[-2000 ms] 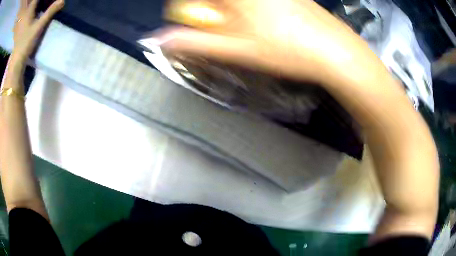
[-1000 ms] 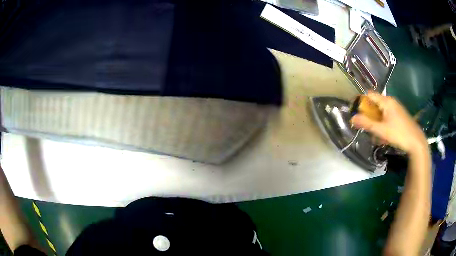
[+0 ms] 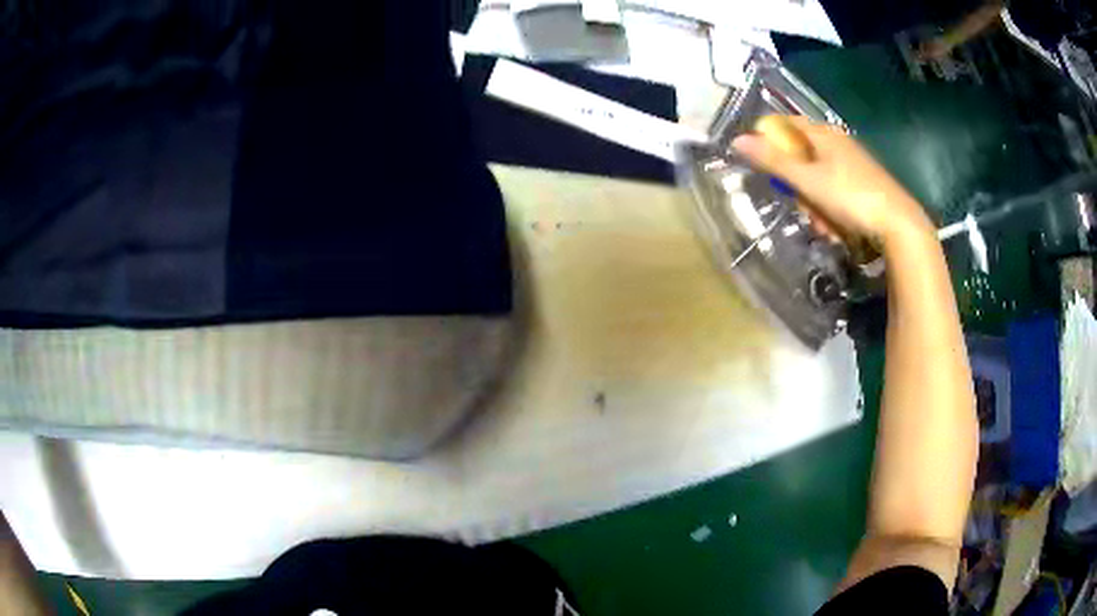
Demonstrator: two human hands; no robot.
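Note:
A dark garment (image 3: 349,169) lies flat over a grey-beige ribbed pad (image 3: 265,379) at the left, its straight lower edge ending on the pad. My right hand (image 3: 836,181) is closed on the handle of a steam iron (image 3: 764,247) at the right, its tip pointing up and left. The iron overlaps the near part of the metal iron rest (image 3: 770,90); whether it touches the rest cannot be told. Only part of my left forearm shows at the lower left edge; my left hand is out of the picture.
A white strip (image 3: 577,111) lies on dark cloth (image 3: 529,138) beside the rest, with papers (image 3: 674,48) and a grey plate (image 3: 571,34) behind. The white table (image 3: 674,409) ends at the right above green floor. A white line runs right from the iron. A blue item (image 3: 1032,397) stands far right.
The view has shifted right. My right hand has carried the iron from over the garment to the table's right end, then up beside the rest. My left hand has left the picture.

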